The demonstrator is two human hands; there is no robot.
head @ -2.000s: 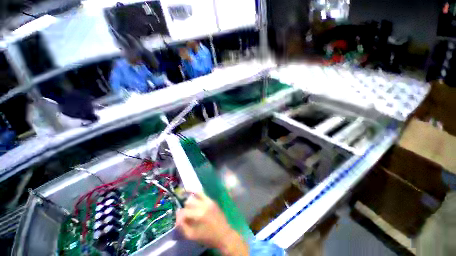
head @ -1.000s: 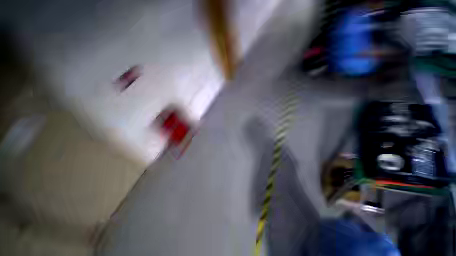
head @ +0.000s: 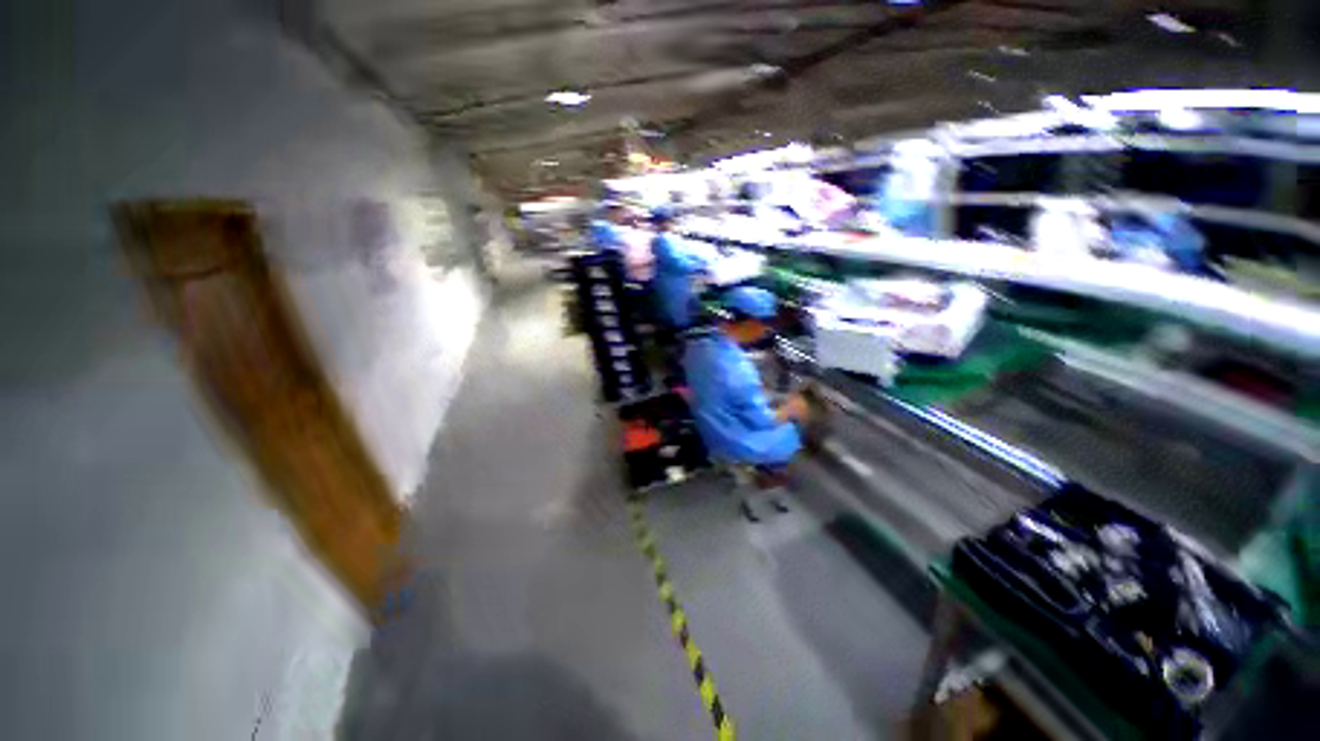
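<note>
Neither of my hands is in the picture. Nearest in front of me at the lower right is a black tray or bag [head: 1115,579] holding small shiny and dark items, too blurred to name. It rests on a green-edged work surface [head: 1013,659]. The open enclosure with the circuit board is not in view.
A seated person in a blue smock and cap [head: 731,398] works at the line [head: 955,449], with others farther back. Black and red crates [head: 659,439] stand beside the walkway. A yellow-black floor line [head: 673,608] runs forward. A brown door [head: 268,391] is in the left wall.
The view has swung from the enclosure, past the floor, and up along the walkway. The hand seen at the enclosure two seconds ago is out of view.
</note>
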